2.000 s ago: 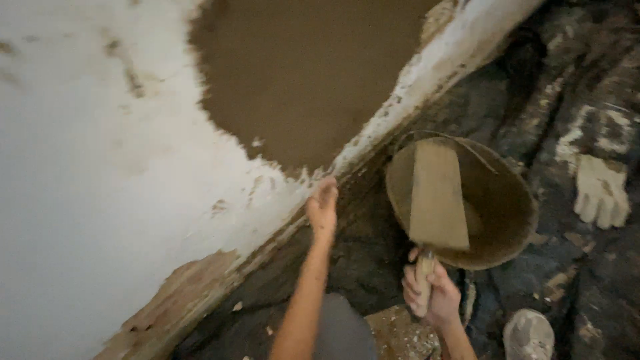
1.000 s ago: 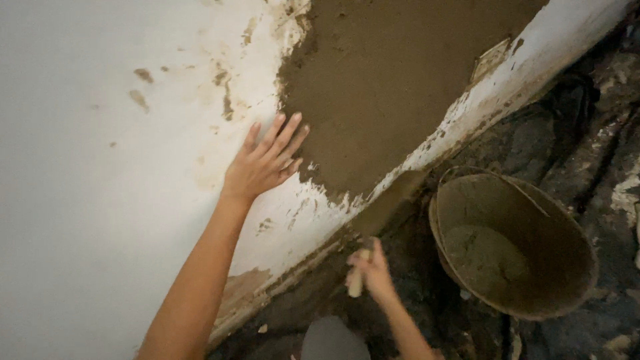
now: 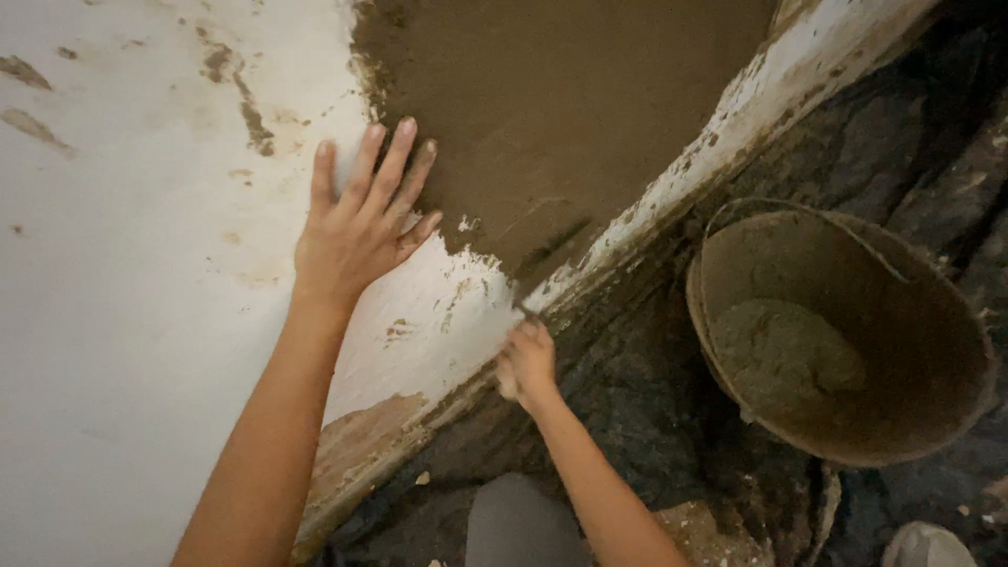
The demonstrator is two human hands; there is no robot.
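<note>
My left hand [image 3: 358,216] lies with fingers spread on the white wall [image 3: 142,331], its fingertips at the left edge of a patch of wet brown plaster [image 3: 567,102]. Lower and to the right, my right hand [image 3: 529,358] grips a trowel by its handle, blurred by motion. The trowel's blade [image 3: 555,252] is against the lower tip of the patch, close to the wall's bottom edge, and blends with the plaster. To the right stands a bucket [image 3: 929,346] with a wire handle, holding some wet plaster [image 3: 787,350].
Dark, rumpled sheeting [image 3: 630,378] covers the floor along the wall's base. Bare, brownish wall [image 3: 366,433] shows at the lower left. My grey-clad knee [image 3: 520,524] is at the bottom, with a plaster-spattered board [image 3: 709,531] beside it. A pale rounded thing [image 3: 928,545] sits at the lower right.
My left hand has gone from the wall's base up to the plaster's left edge. My right hand has brought the trowel from over the bucket to the wall.
</note>
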